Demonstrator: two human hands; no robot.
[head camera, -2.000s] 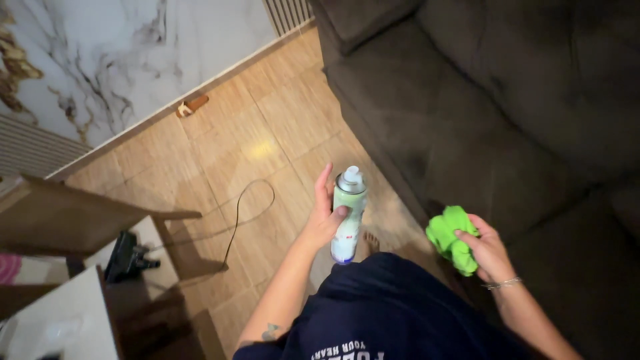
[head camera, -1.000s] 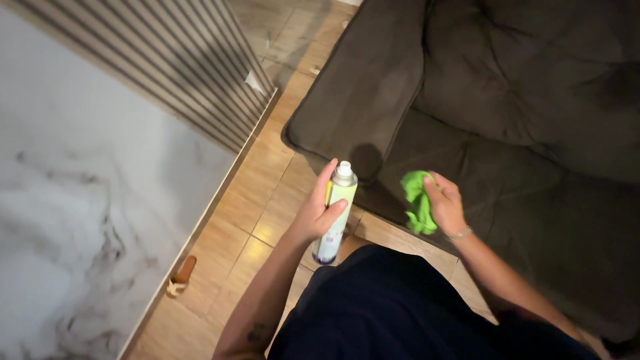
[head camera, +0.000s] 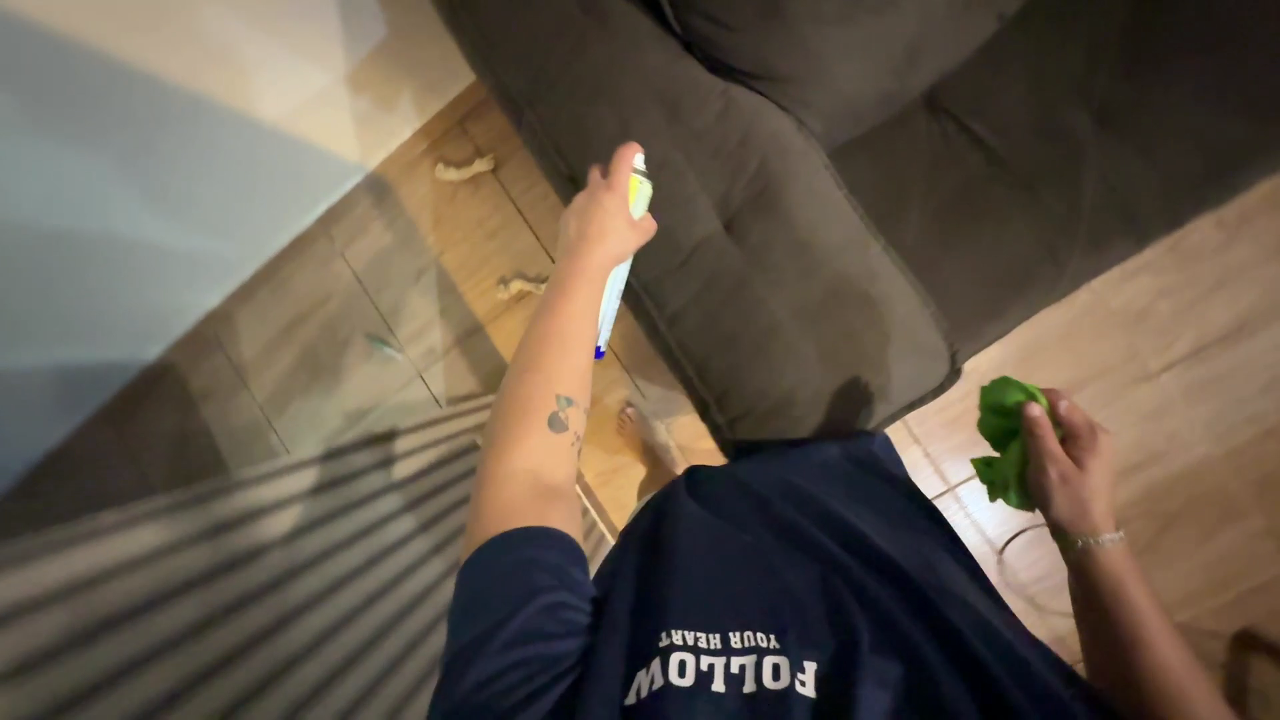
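My left hand (head camera: 605, 215) is wrapped around an aerosol spray can (head camera: 616, 290), its forefinger up at the white nozzle. The can is pale with a yellow patch near the top and a blue base, and it is held out over the near side of a dark sofa's padded armrest (head camera: 740, 260). A crumpled green cloth (head camera: 1008, 440) is pinched in my right hand (head camera: 1075, 465), which hangs over the tiled floor to the right of the armrest.
Two pale knotted, bone-like objects (head camera: 465, 168) lie on the wood-look tiles between wall and sofa. A slatted wall panel (head camera: 250, 570) is close at left. A thin cable (head camera: 1010, 560) curves on the floor near my right wrist. My bare foot (head camera: 632, 425) shows below the can.
The view has turned strongly around the sofa's end. My left hand, with the can, now reaches further out beside the armrest. The green cloth is over the floor, where before it was over the sofa.
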